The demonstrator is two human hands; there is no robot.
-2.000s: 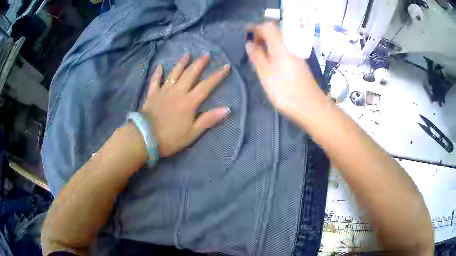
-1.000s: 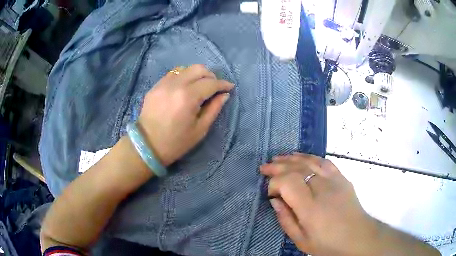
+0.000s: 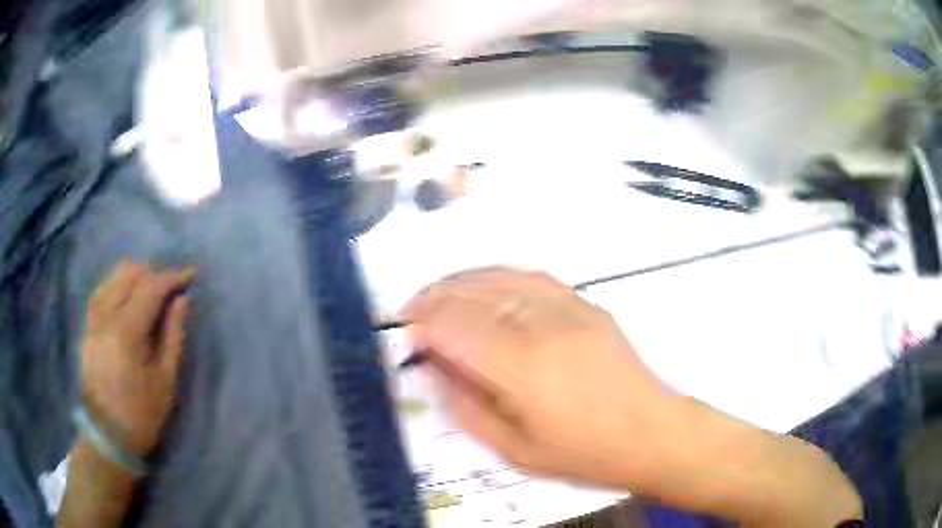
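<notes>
The view is blurred. The grey-blue wrong side of the denim garment [image 3: 258,382] fills the left, with a dark blue band [image 3: 351,361] along its right edge. My left hand [image 3: 134,345] lies on the garment at the left with fingers bent; whether it pinches the cloth cannot be told. My right hand [image 3: 506,361] is just right of the band over the white table, fingertips together on a small dark strip [image 3: 413,359].
A white bottle-shaped object [image 3: 181,119] hangs over the garment. The machine's needle area [image 3: 320,113] is brightly lit behind the band. Black snips [image 3: 697,188] lie on the white table [image 3: 558,206]. Dark items [image 3: 842,191] lie at the right, and dark blue cloth [image 3: 868,443] is at lower right.
The view has swung to the right, so the garment and my left hand now appear far left. My right hand has left the garment and is over the table, holding a small dark strip.
</notes>
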